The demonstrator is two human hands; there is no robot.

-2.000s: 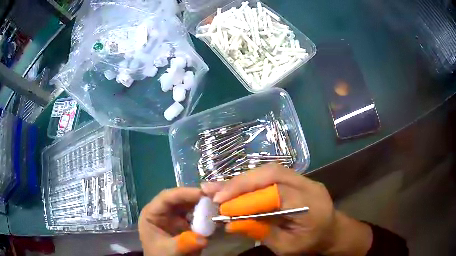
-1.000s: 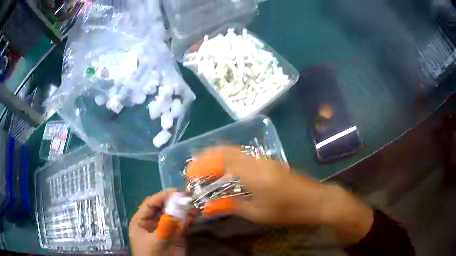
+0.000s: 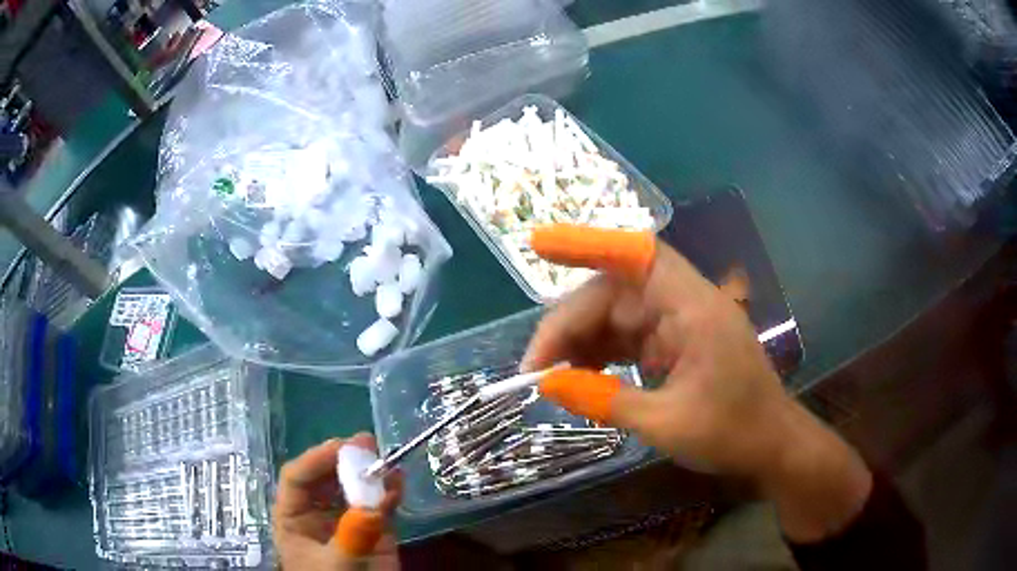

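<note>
My left hand (image 3: pixel 335 507), cut off by the bottom edge, pinches a chunky white cap (image 3: pixel 359 475). A thin metal rod (image 3: pixel 429 436) runs from the cap up and right over the rod tub, ending in a white section (image 3: pixel 509 386). My right hand (image 3: pixel 669 363) wears orange finger cots. Its index finger reaches over the tub of white sleeves (image 3: pixel 546 167), apart from the thumb. The rod's white end meets the thumb and folded fingers; whether they grip it is unclear. The clear tub of metal rods (image 3: pixel 393 418) lies below the rod.
An open clear bag of white caps (image 3: pixel 201 301) lies at the left, with a blister tray (image 3: pixel 167 468) and small labelled box (image 3: pixel 139 329) nearby. Clear trays (image 3: pixel 485 56) stand behind the sleeves. A dark phone (image 3: pixel 753 257) lies partly behind my right hand. Ribbed trays (image 3: pixel 892 100) are far right.
My right hand has moved from the rod tub up and right to the sleeve tub. The rod between my hands now shows clearly. My left hand still holds the cap.
</note>
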